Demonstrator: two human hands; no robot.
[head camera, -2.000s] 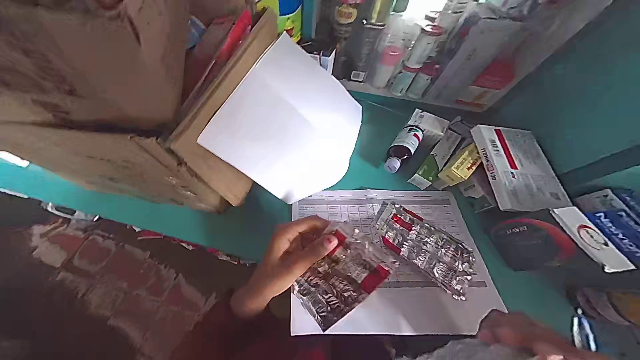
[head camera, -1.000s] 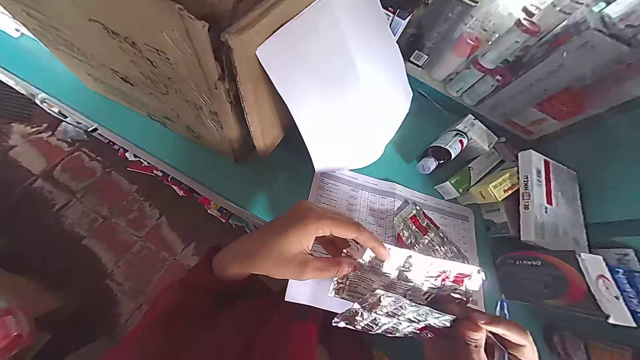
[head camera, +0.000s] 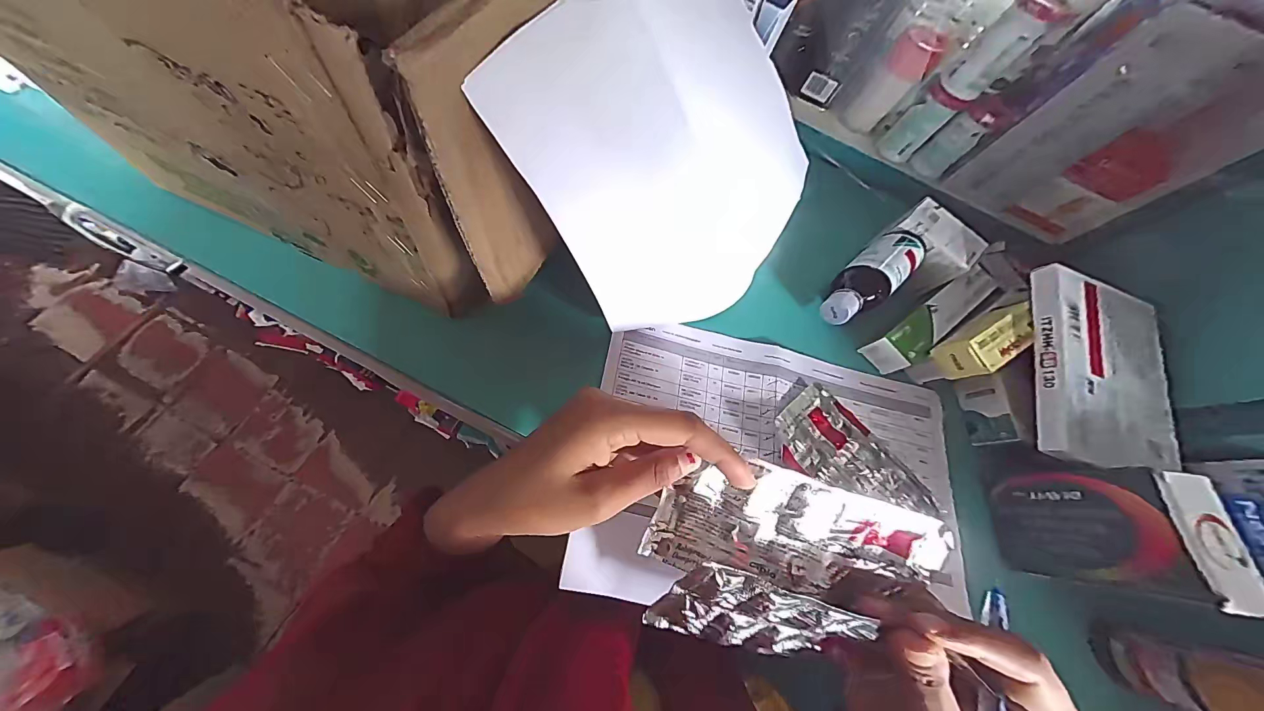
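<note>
My left hand (head camera: 602, 464) pinches the left end of a silver foil blister strip (head camera: 790, 523) between thumb and index finger. At the lower right, my right hand (head camera: 948, 642) grips the right end of the foil, its fingers partly in shadow. A second crumpled foil strip (head camera: 750, 607) hangs just below the first, its right end at my right hand. Another foil strip with red patches (head camera: 849, 444) lies on a printed form (head camera: 681, 370) behind them. The blank white sheet (head camera: 671, 168) stands over the form's far edge.
Cardboard boxes (head camera: 257, 128) stand at the upper left of the green counter (head camera: 395, 336). A brown bottle with a white cap (head camera: 874, 276), small cartons (head camera: 987, 341), a white box (head camera: 1106, 365) and a black box (head camera: 1096, 523) lie at the right. A pen (head camera: 994, 609) is beside my right hand.
My right hand has come in from the lower right corner to the foil strips. The strips beneath my left hand have been raised and turned. The view has shifted.
</note>
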